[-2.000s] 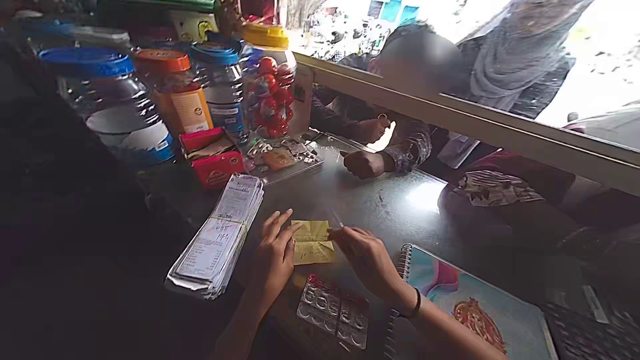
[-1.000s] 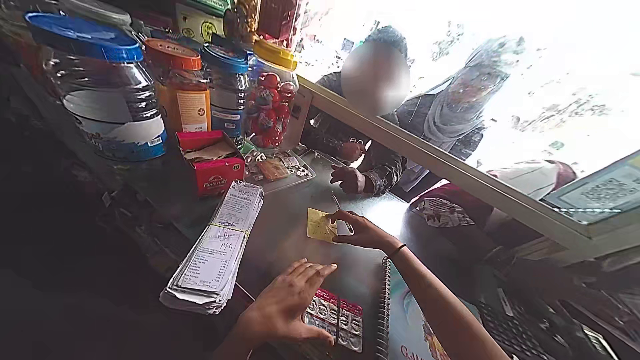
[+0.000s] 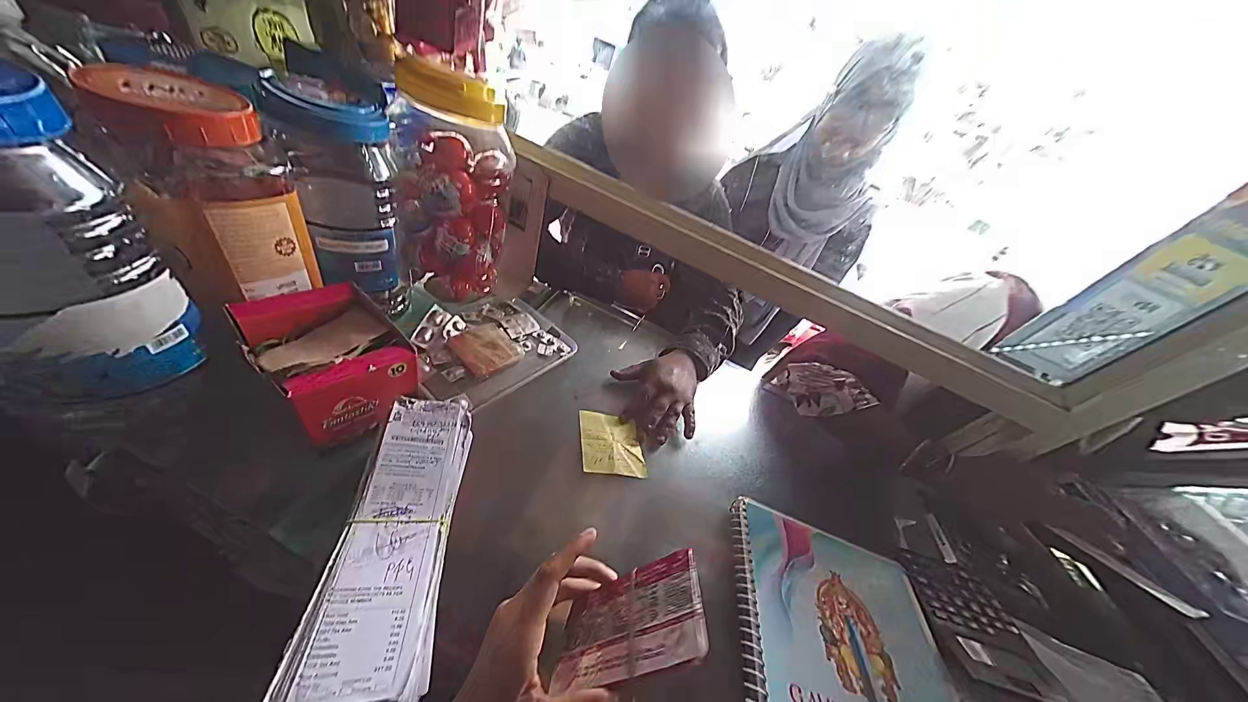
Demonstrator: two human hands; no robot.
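Observation:
My left hand (image 3: 536,624), low in the middle of the view, holds a red and silver bundle of blister packs (image 3: 639,619) with a band around it, tilted up off the counter. My right hand is not in view. Beyond the bundle, a creased yellow paper slip (image 3: 611,445) with handwriting lies on the counter, and the spread fingers of another person's hand (image 3: 665,395) touch its right edge. To the right of my hand lies a spiral notebook (image 3: 838,614) with a printed picture on its blue cover.
Left of my hand lies a banded stack of paper receipts (image 3: 400,546). Behind it are an open red box (image 3: 331,366), a tray of small packets (image 3: 536,366) and lidded plastic jars (image 3: 453,195). A framed barrier (image 3: 780,283) crosses the counter before two people. A keyboard (image 3: 960,595) sits right.
My right hand, on the yellow slip a second ago, has left the view. The other person's hand has come down to the slip. The blister packs, flat on the counter before, are in my left hand.

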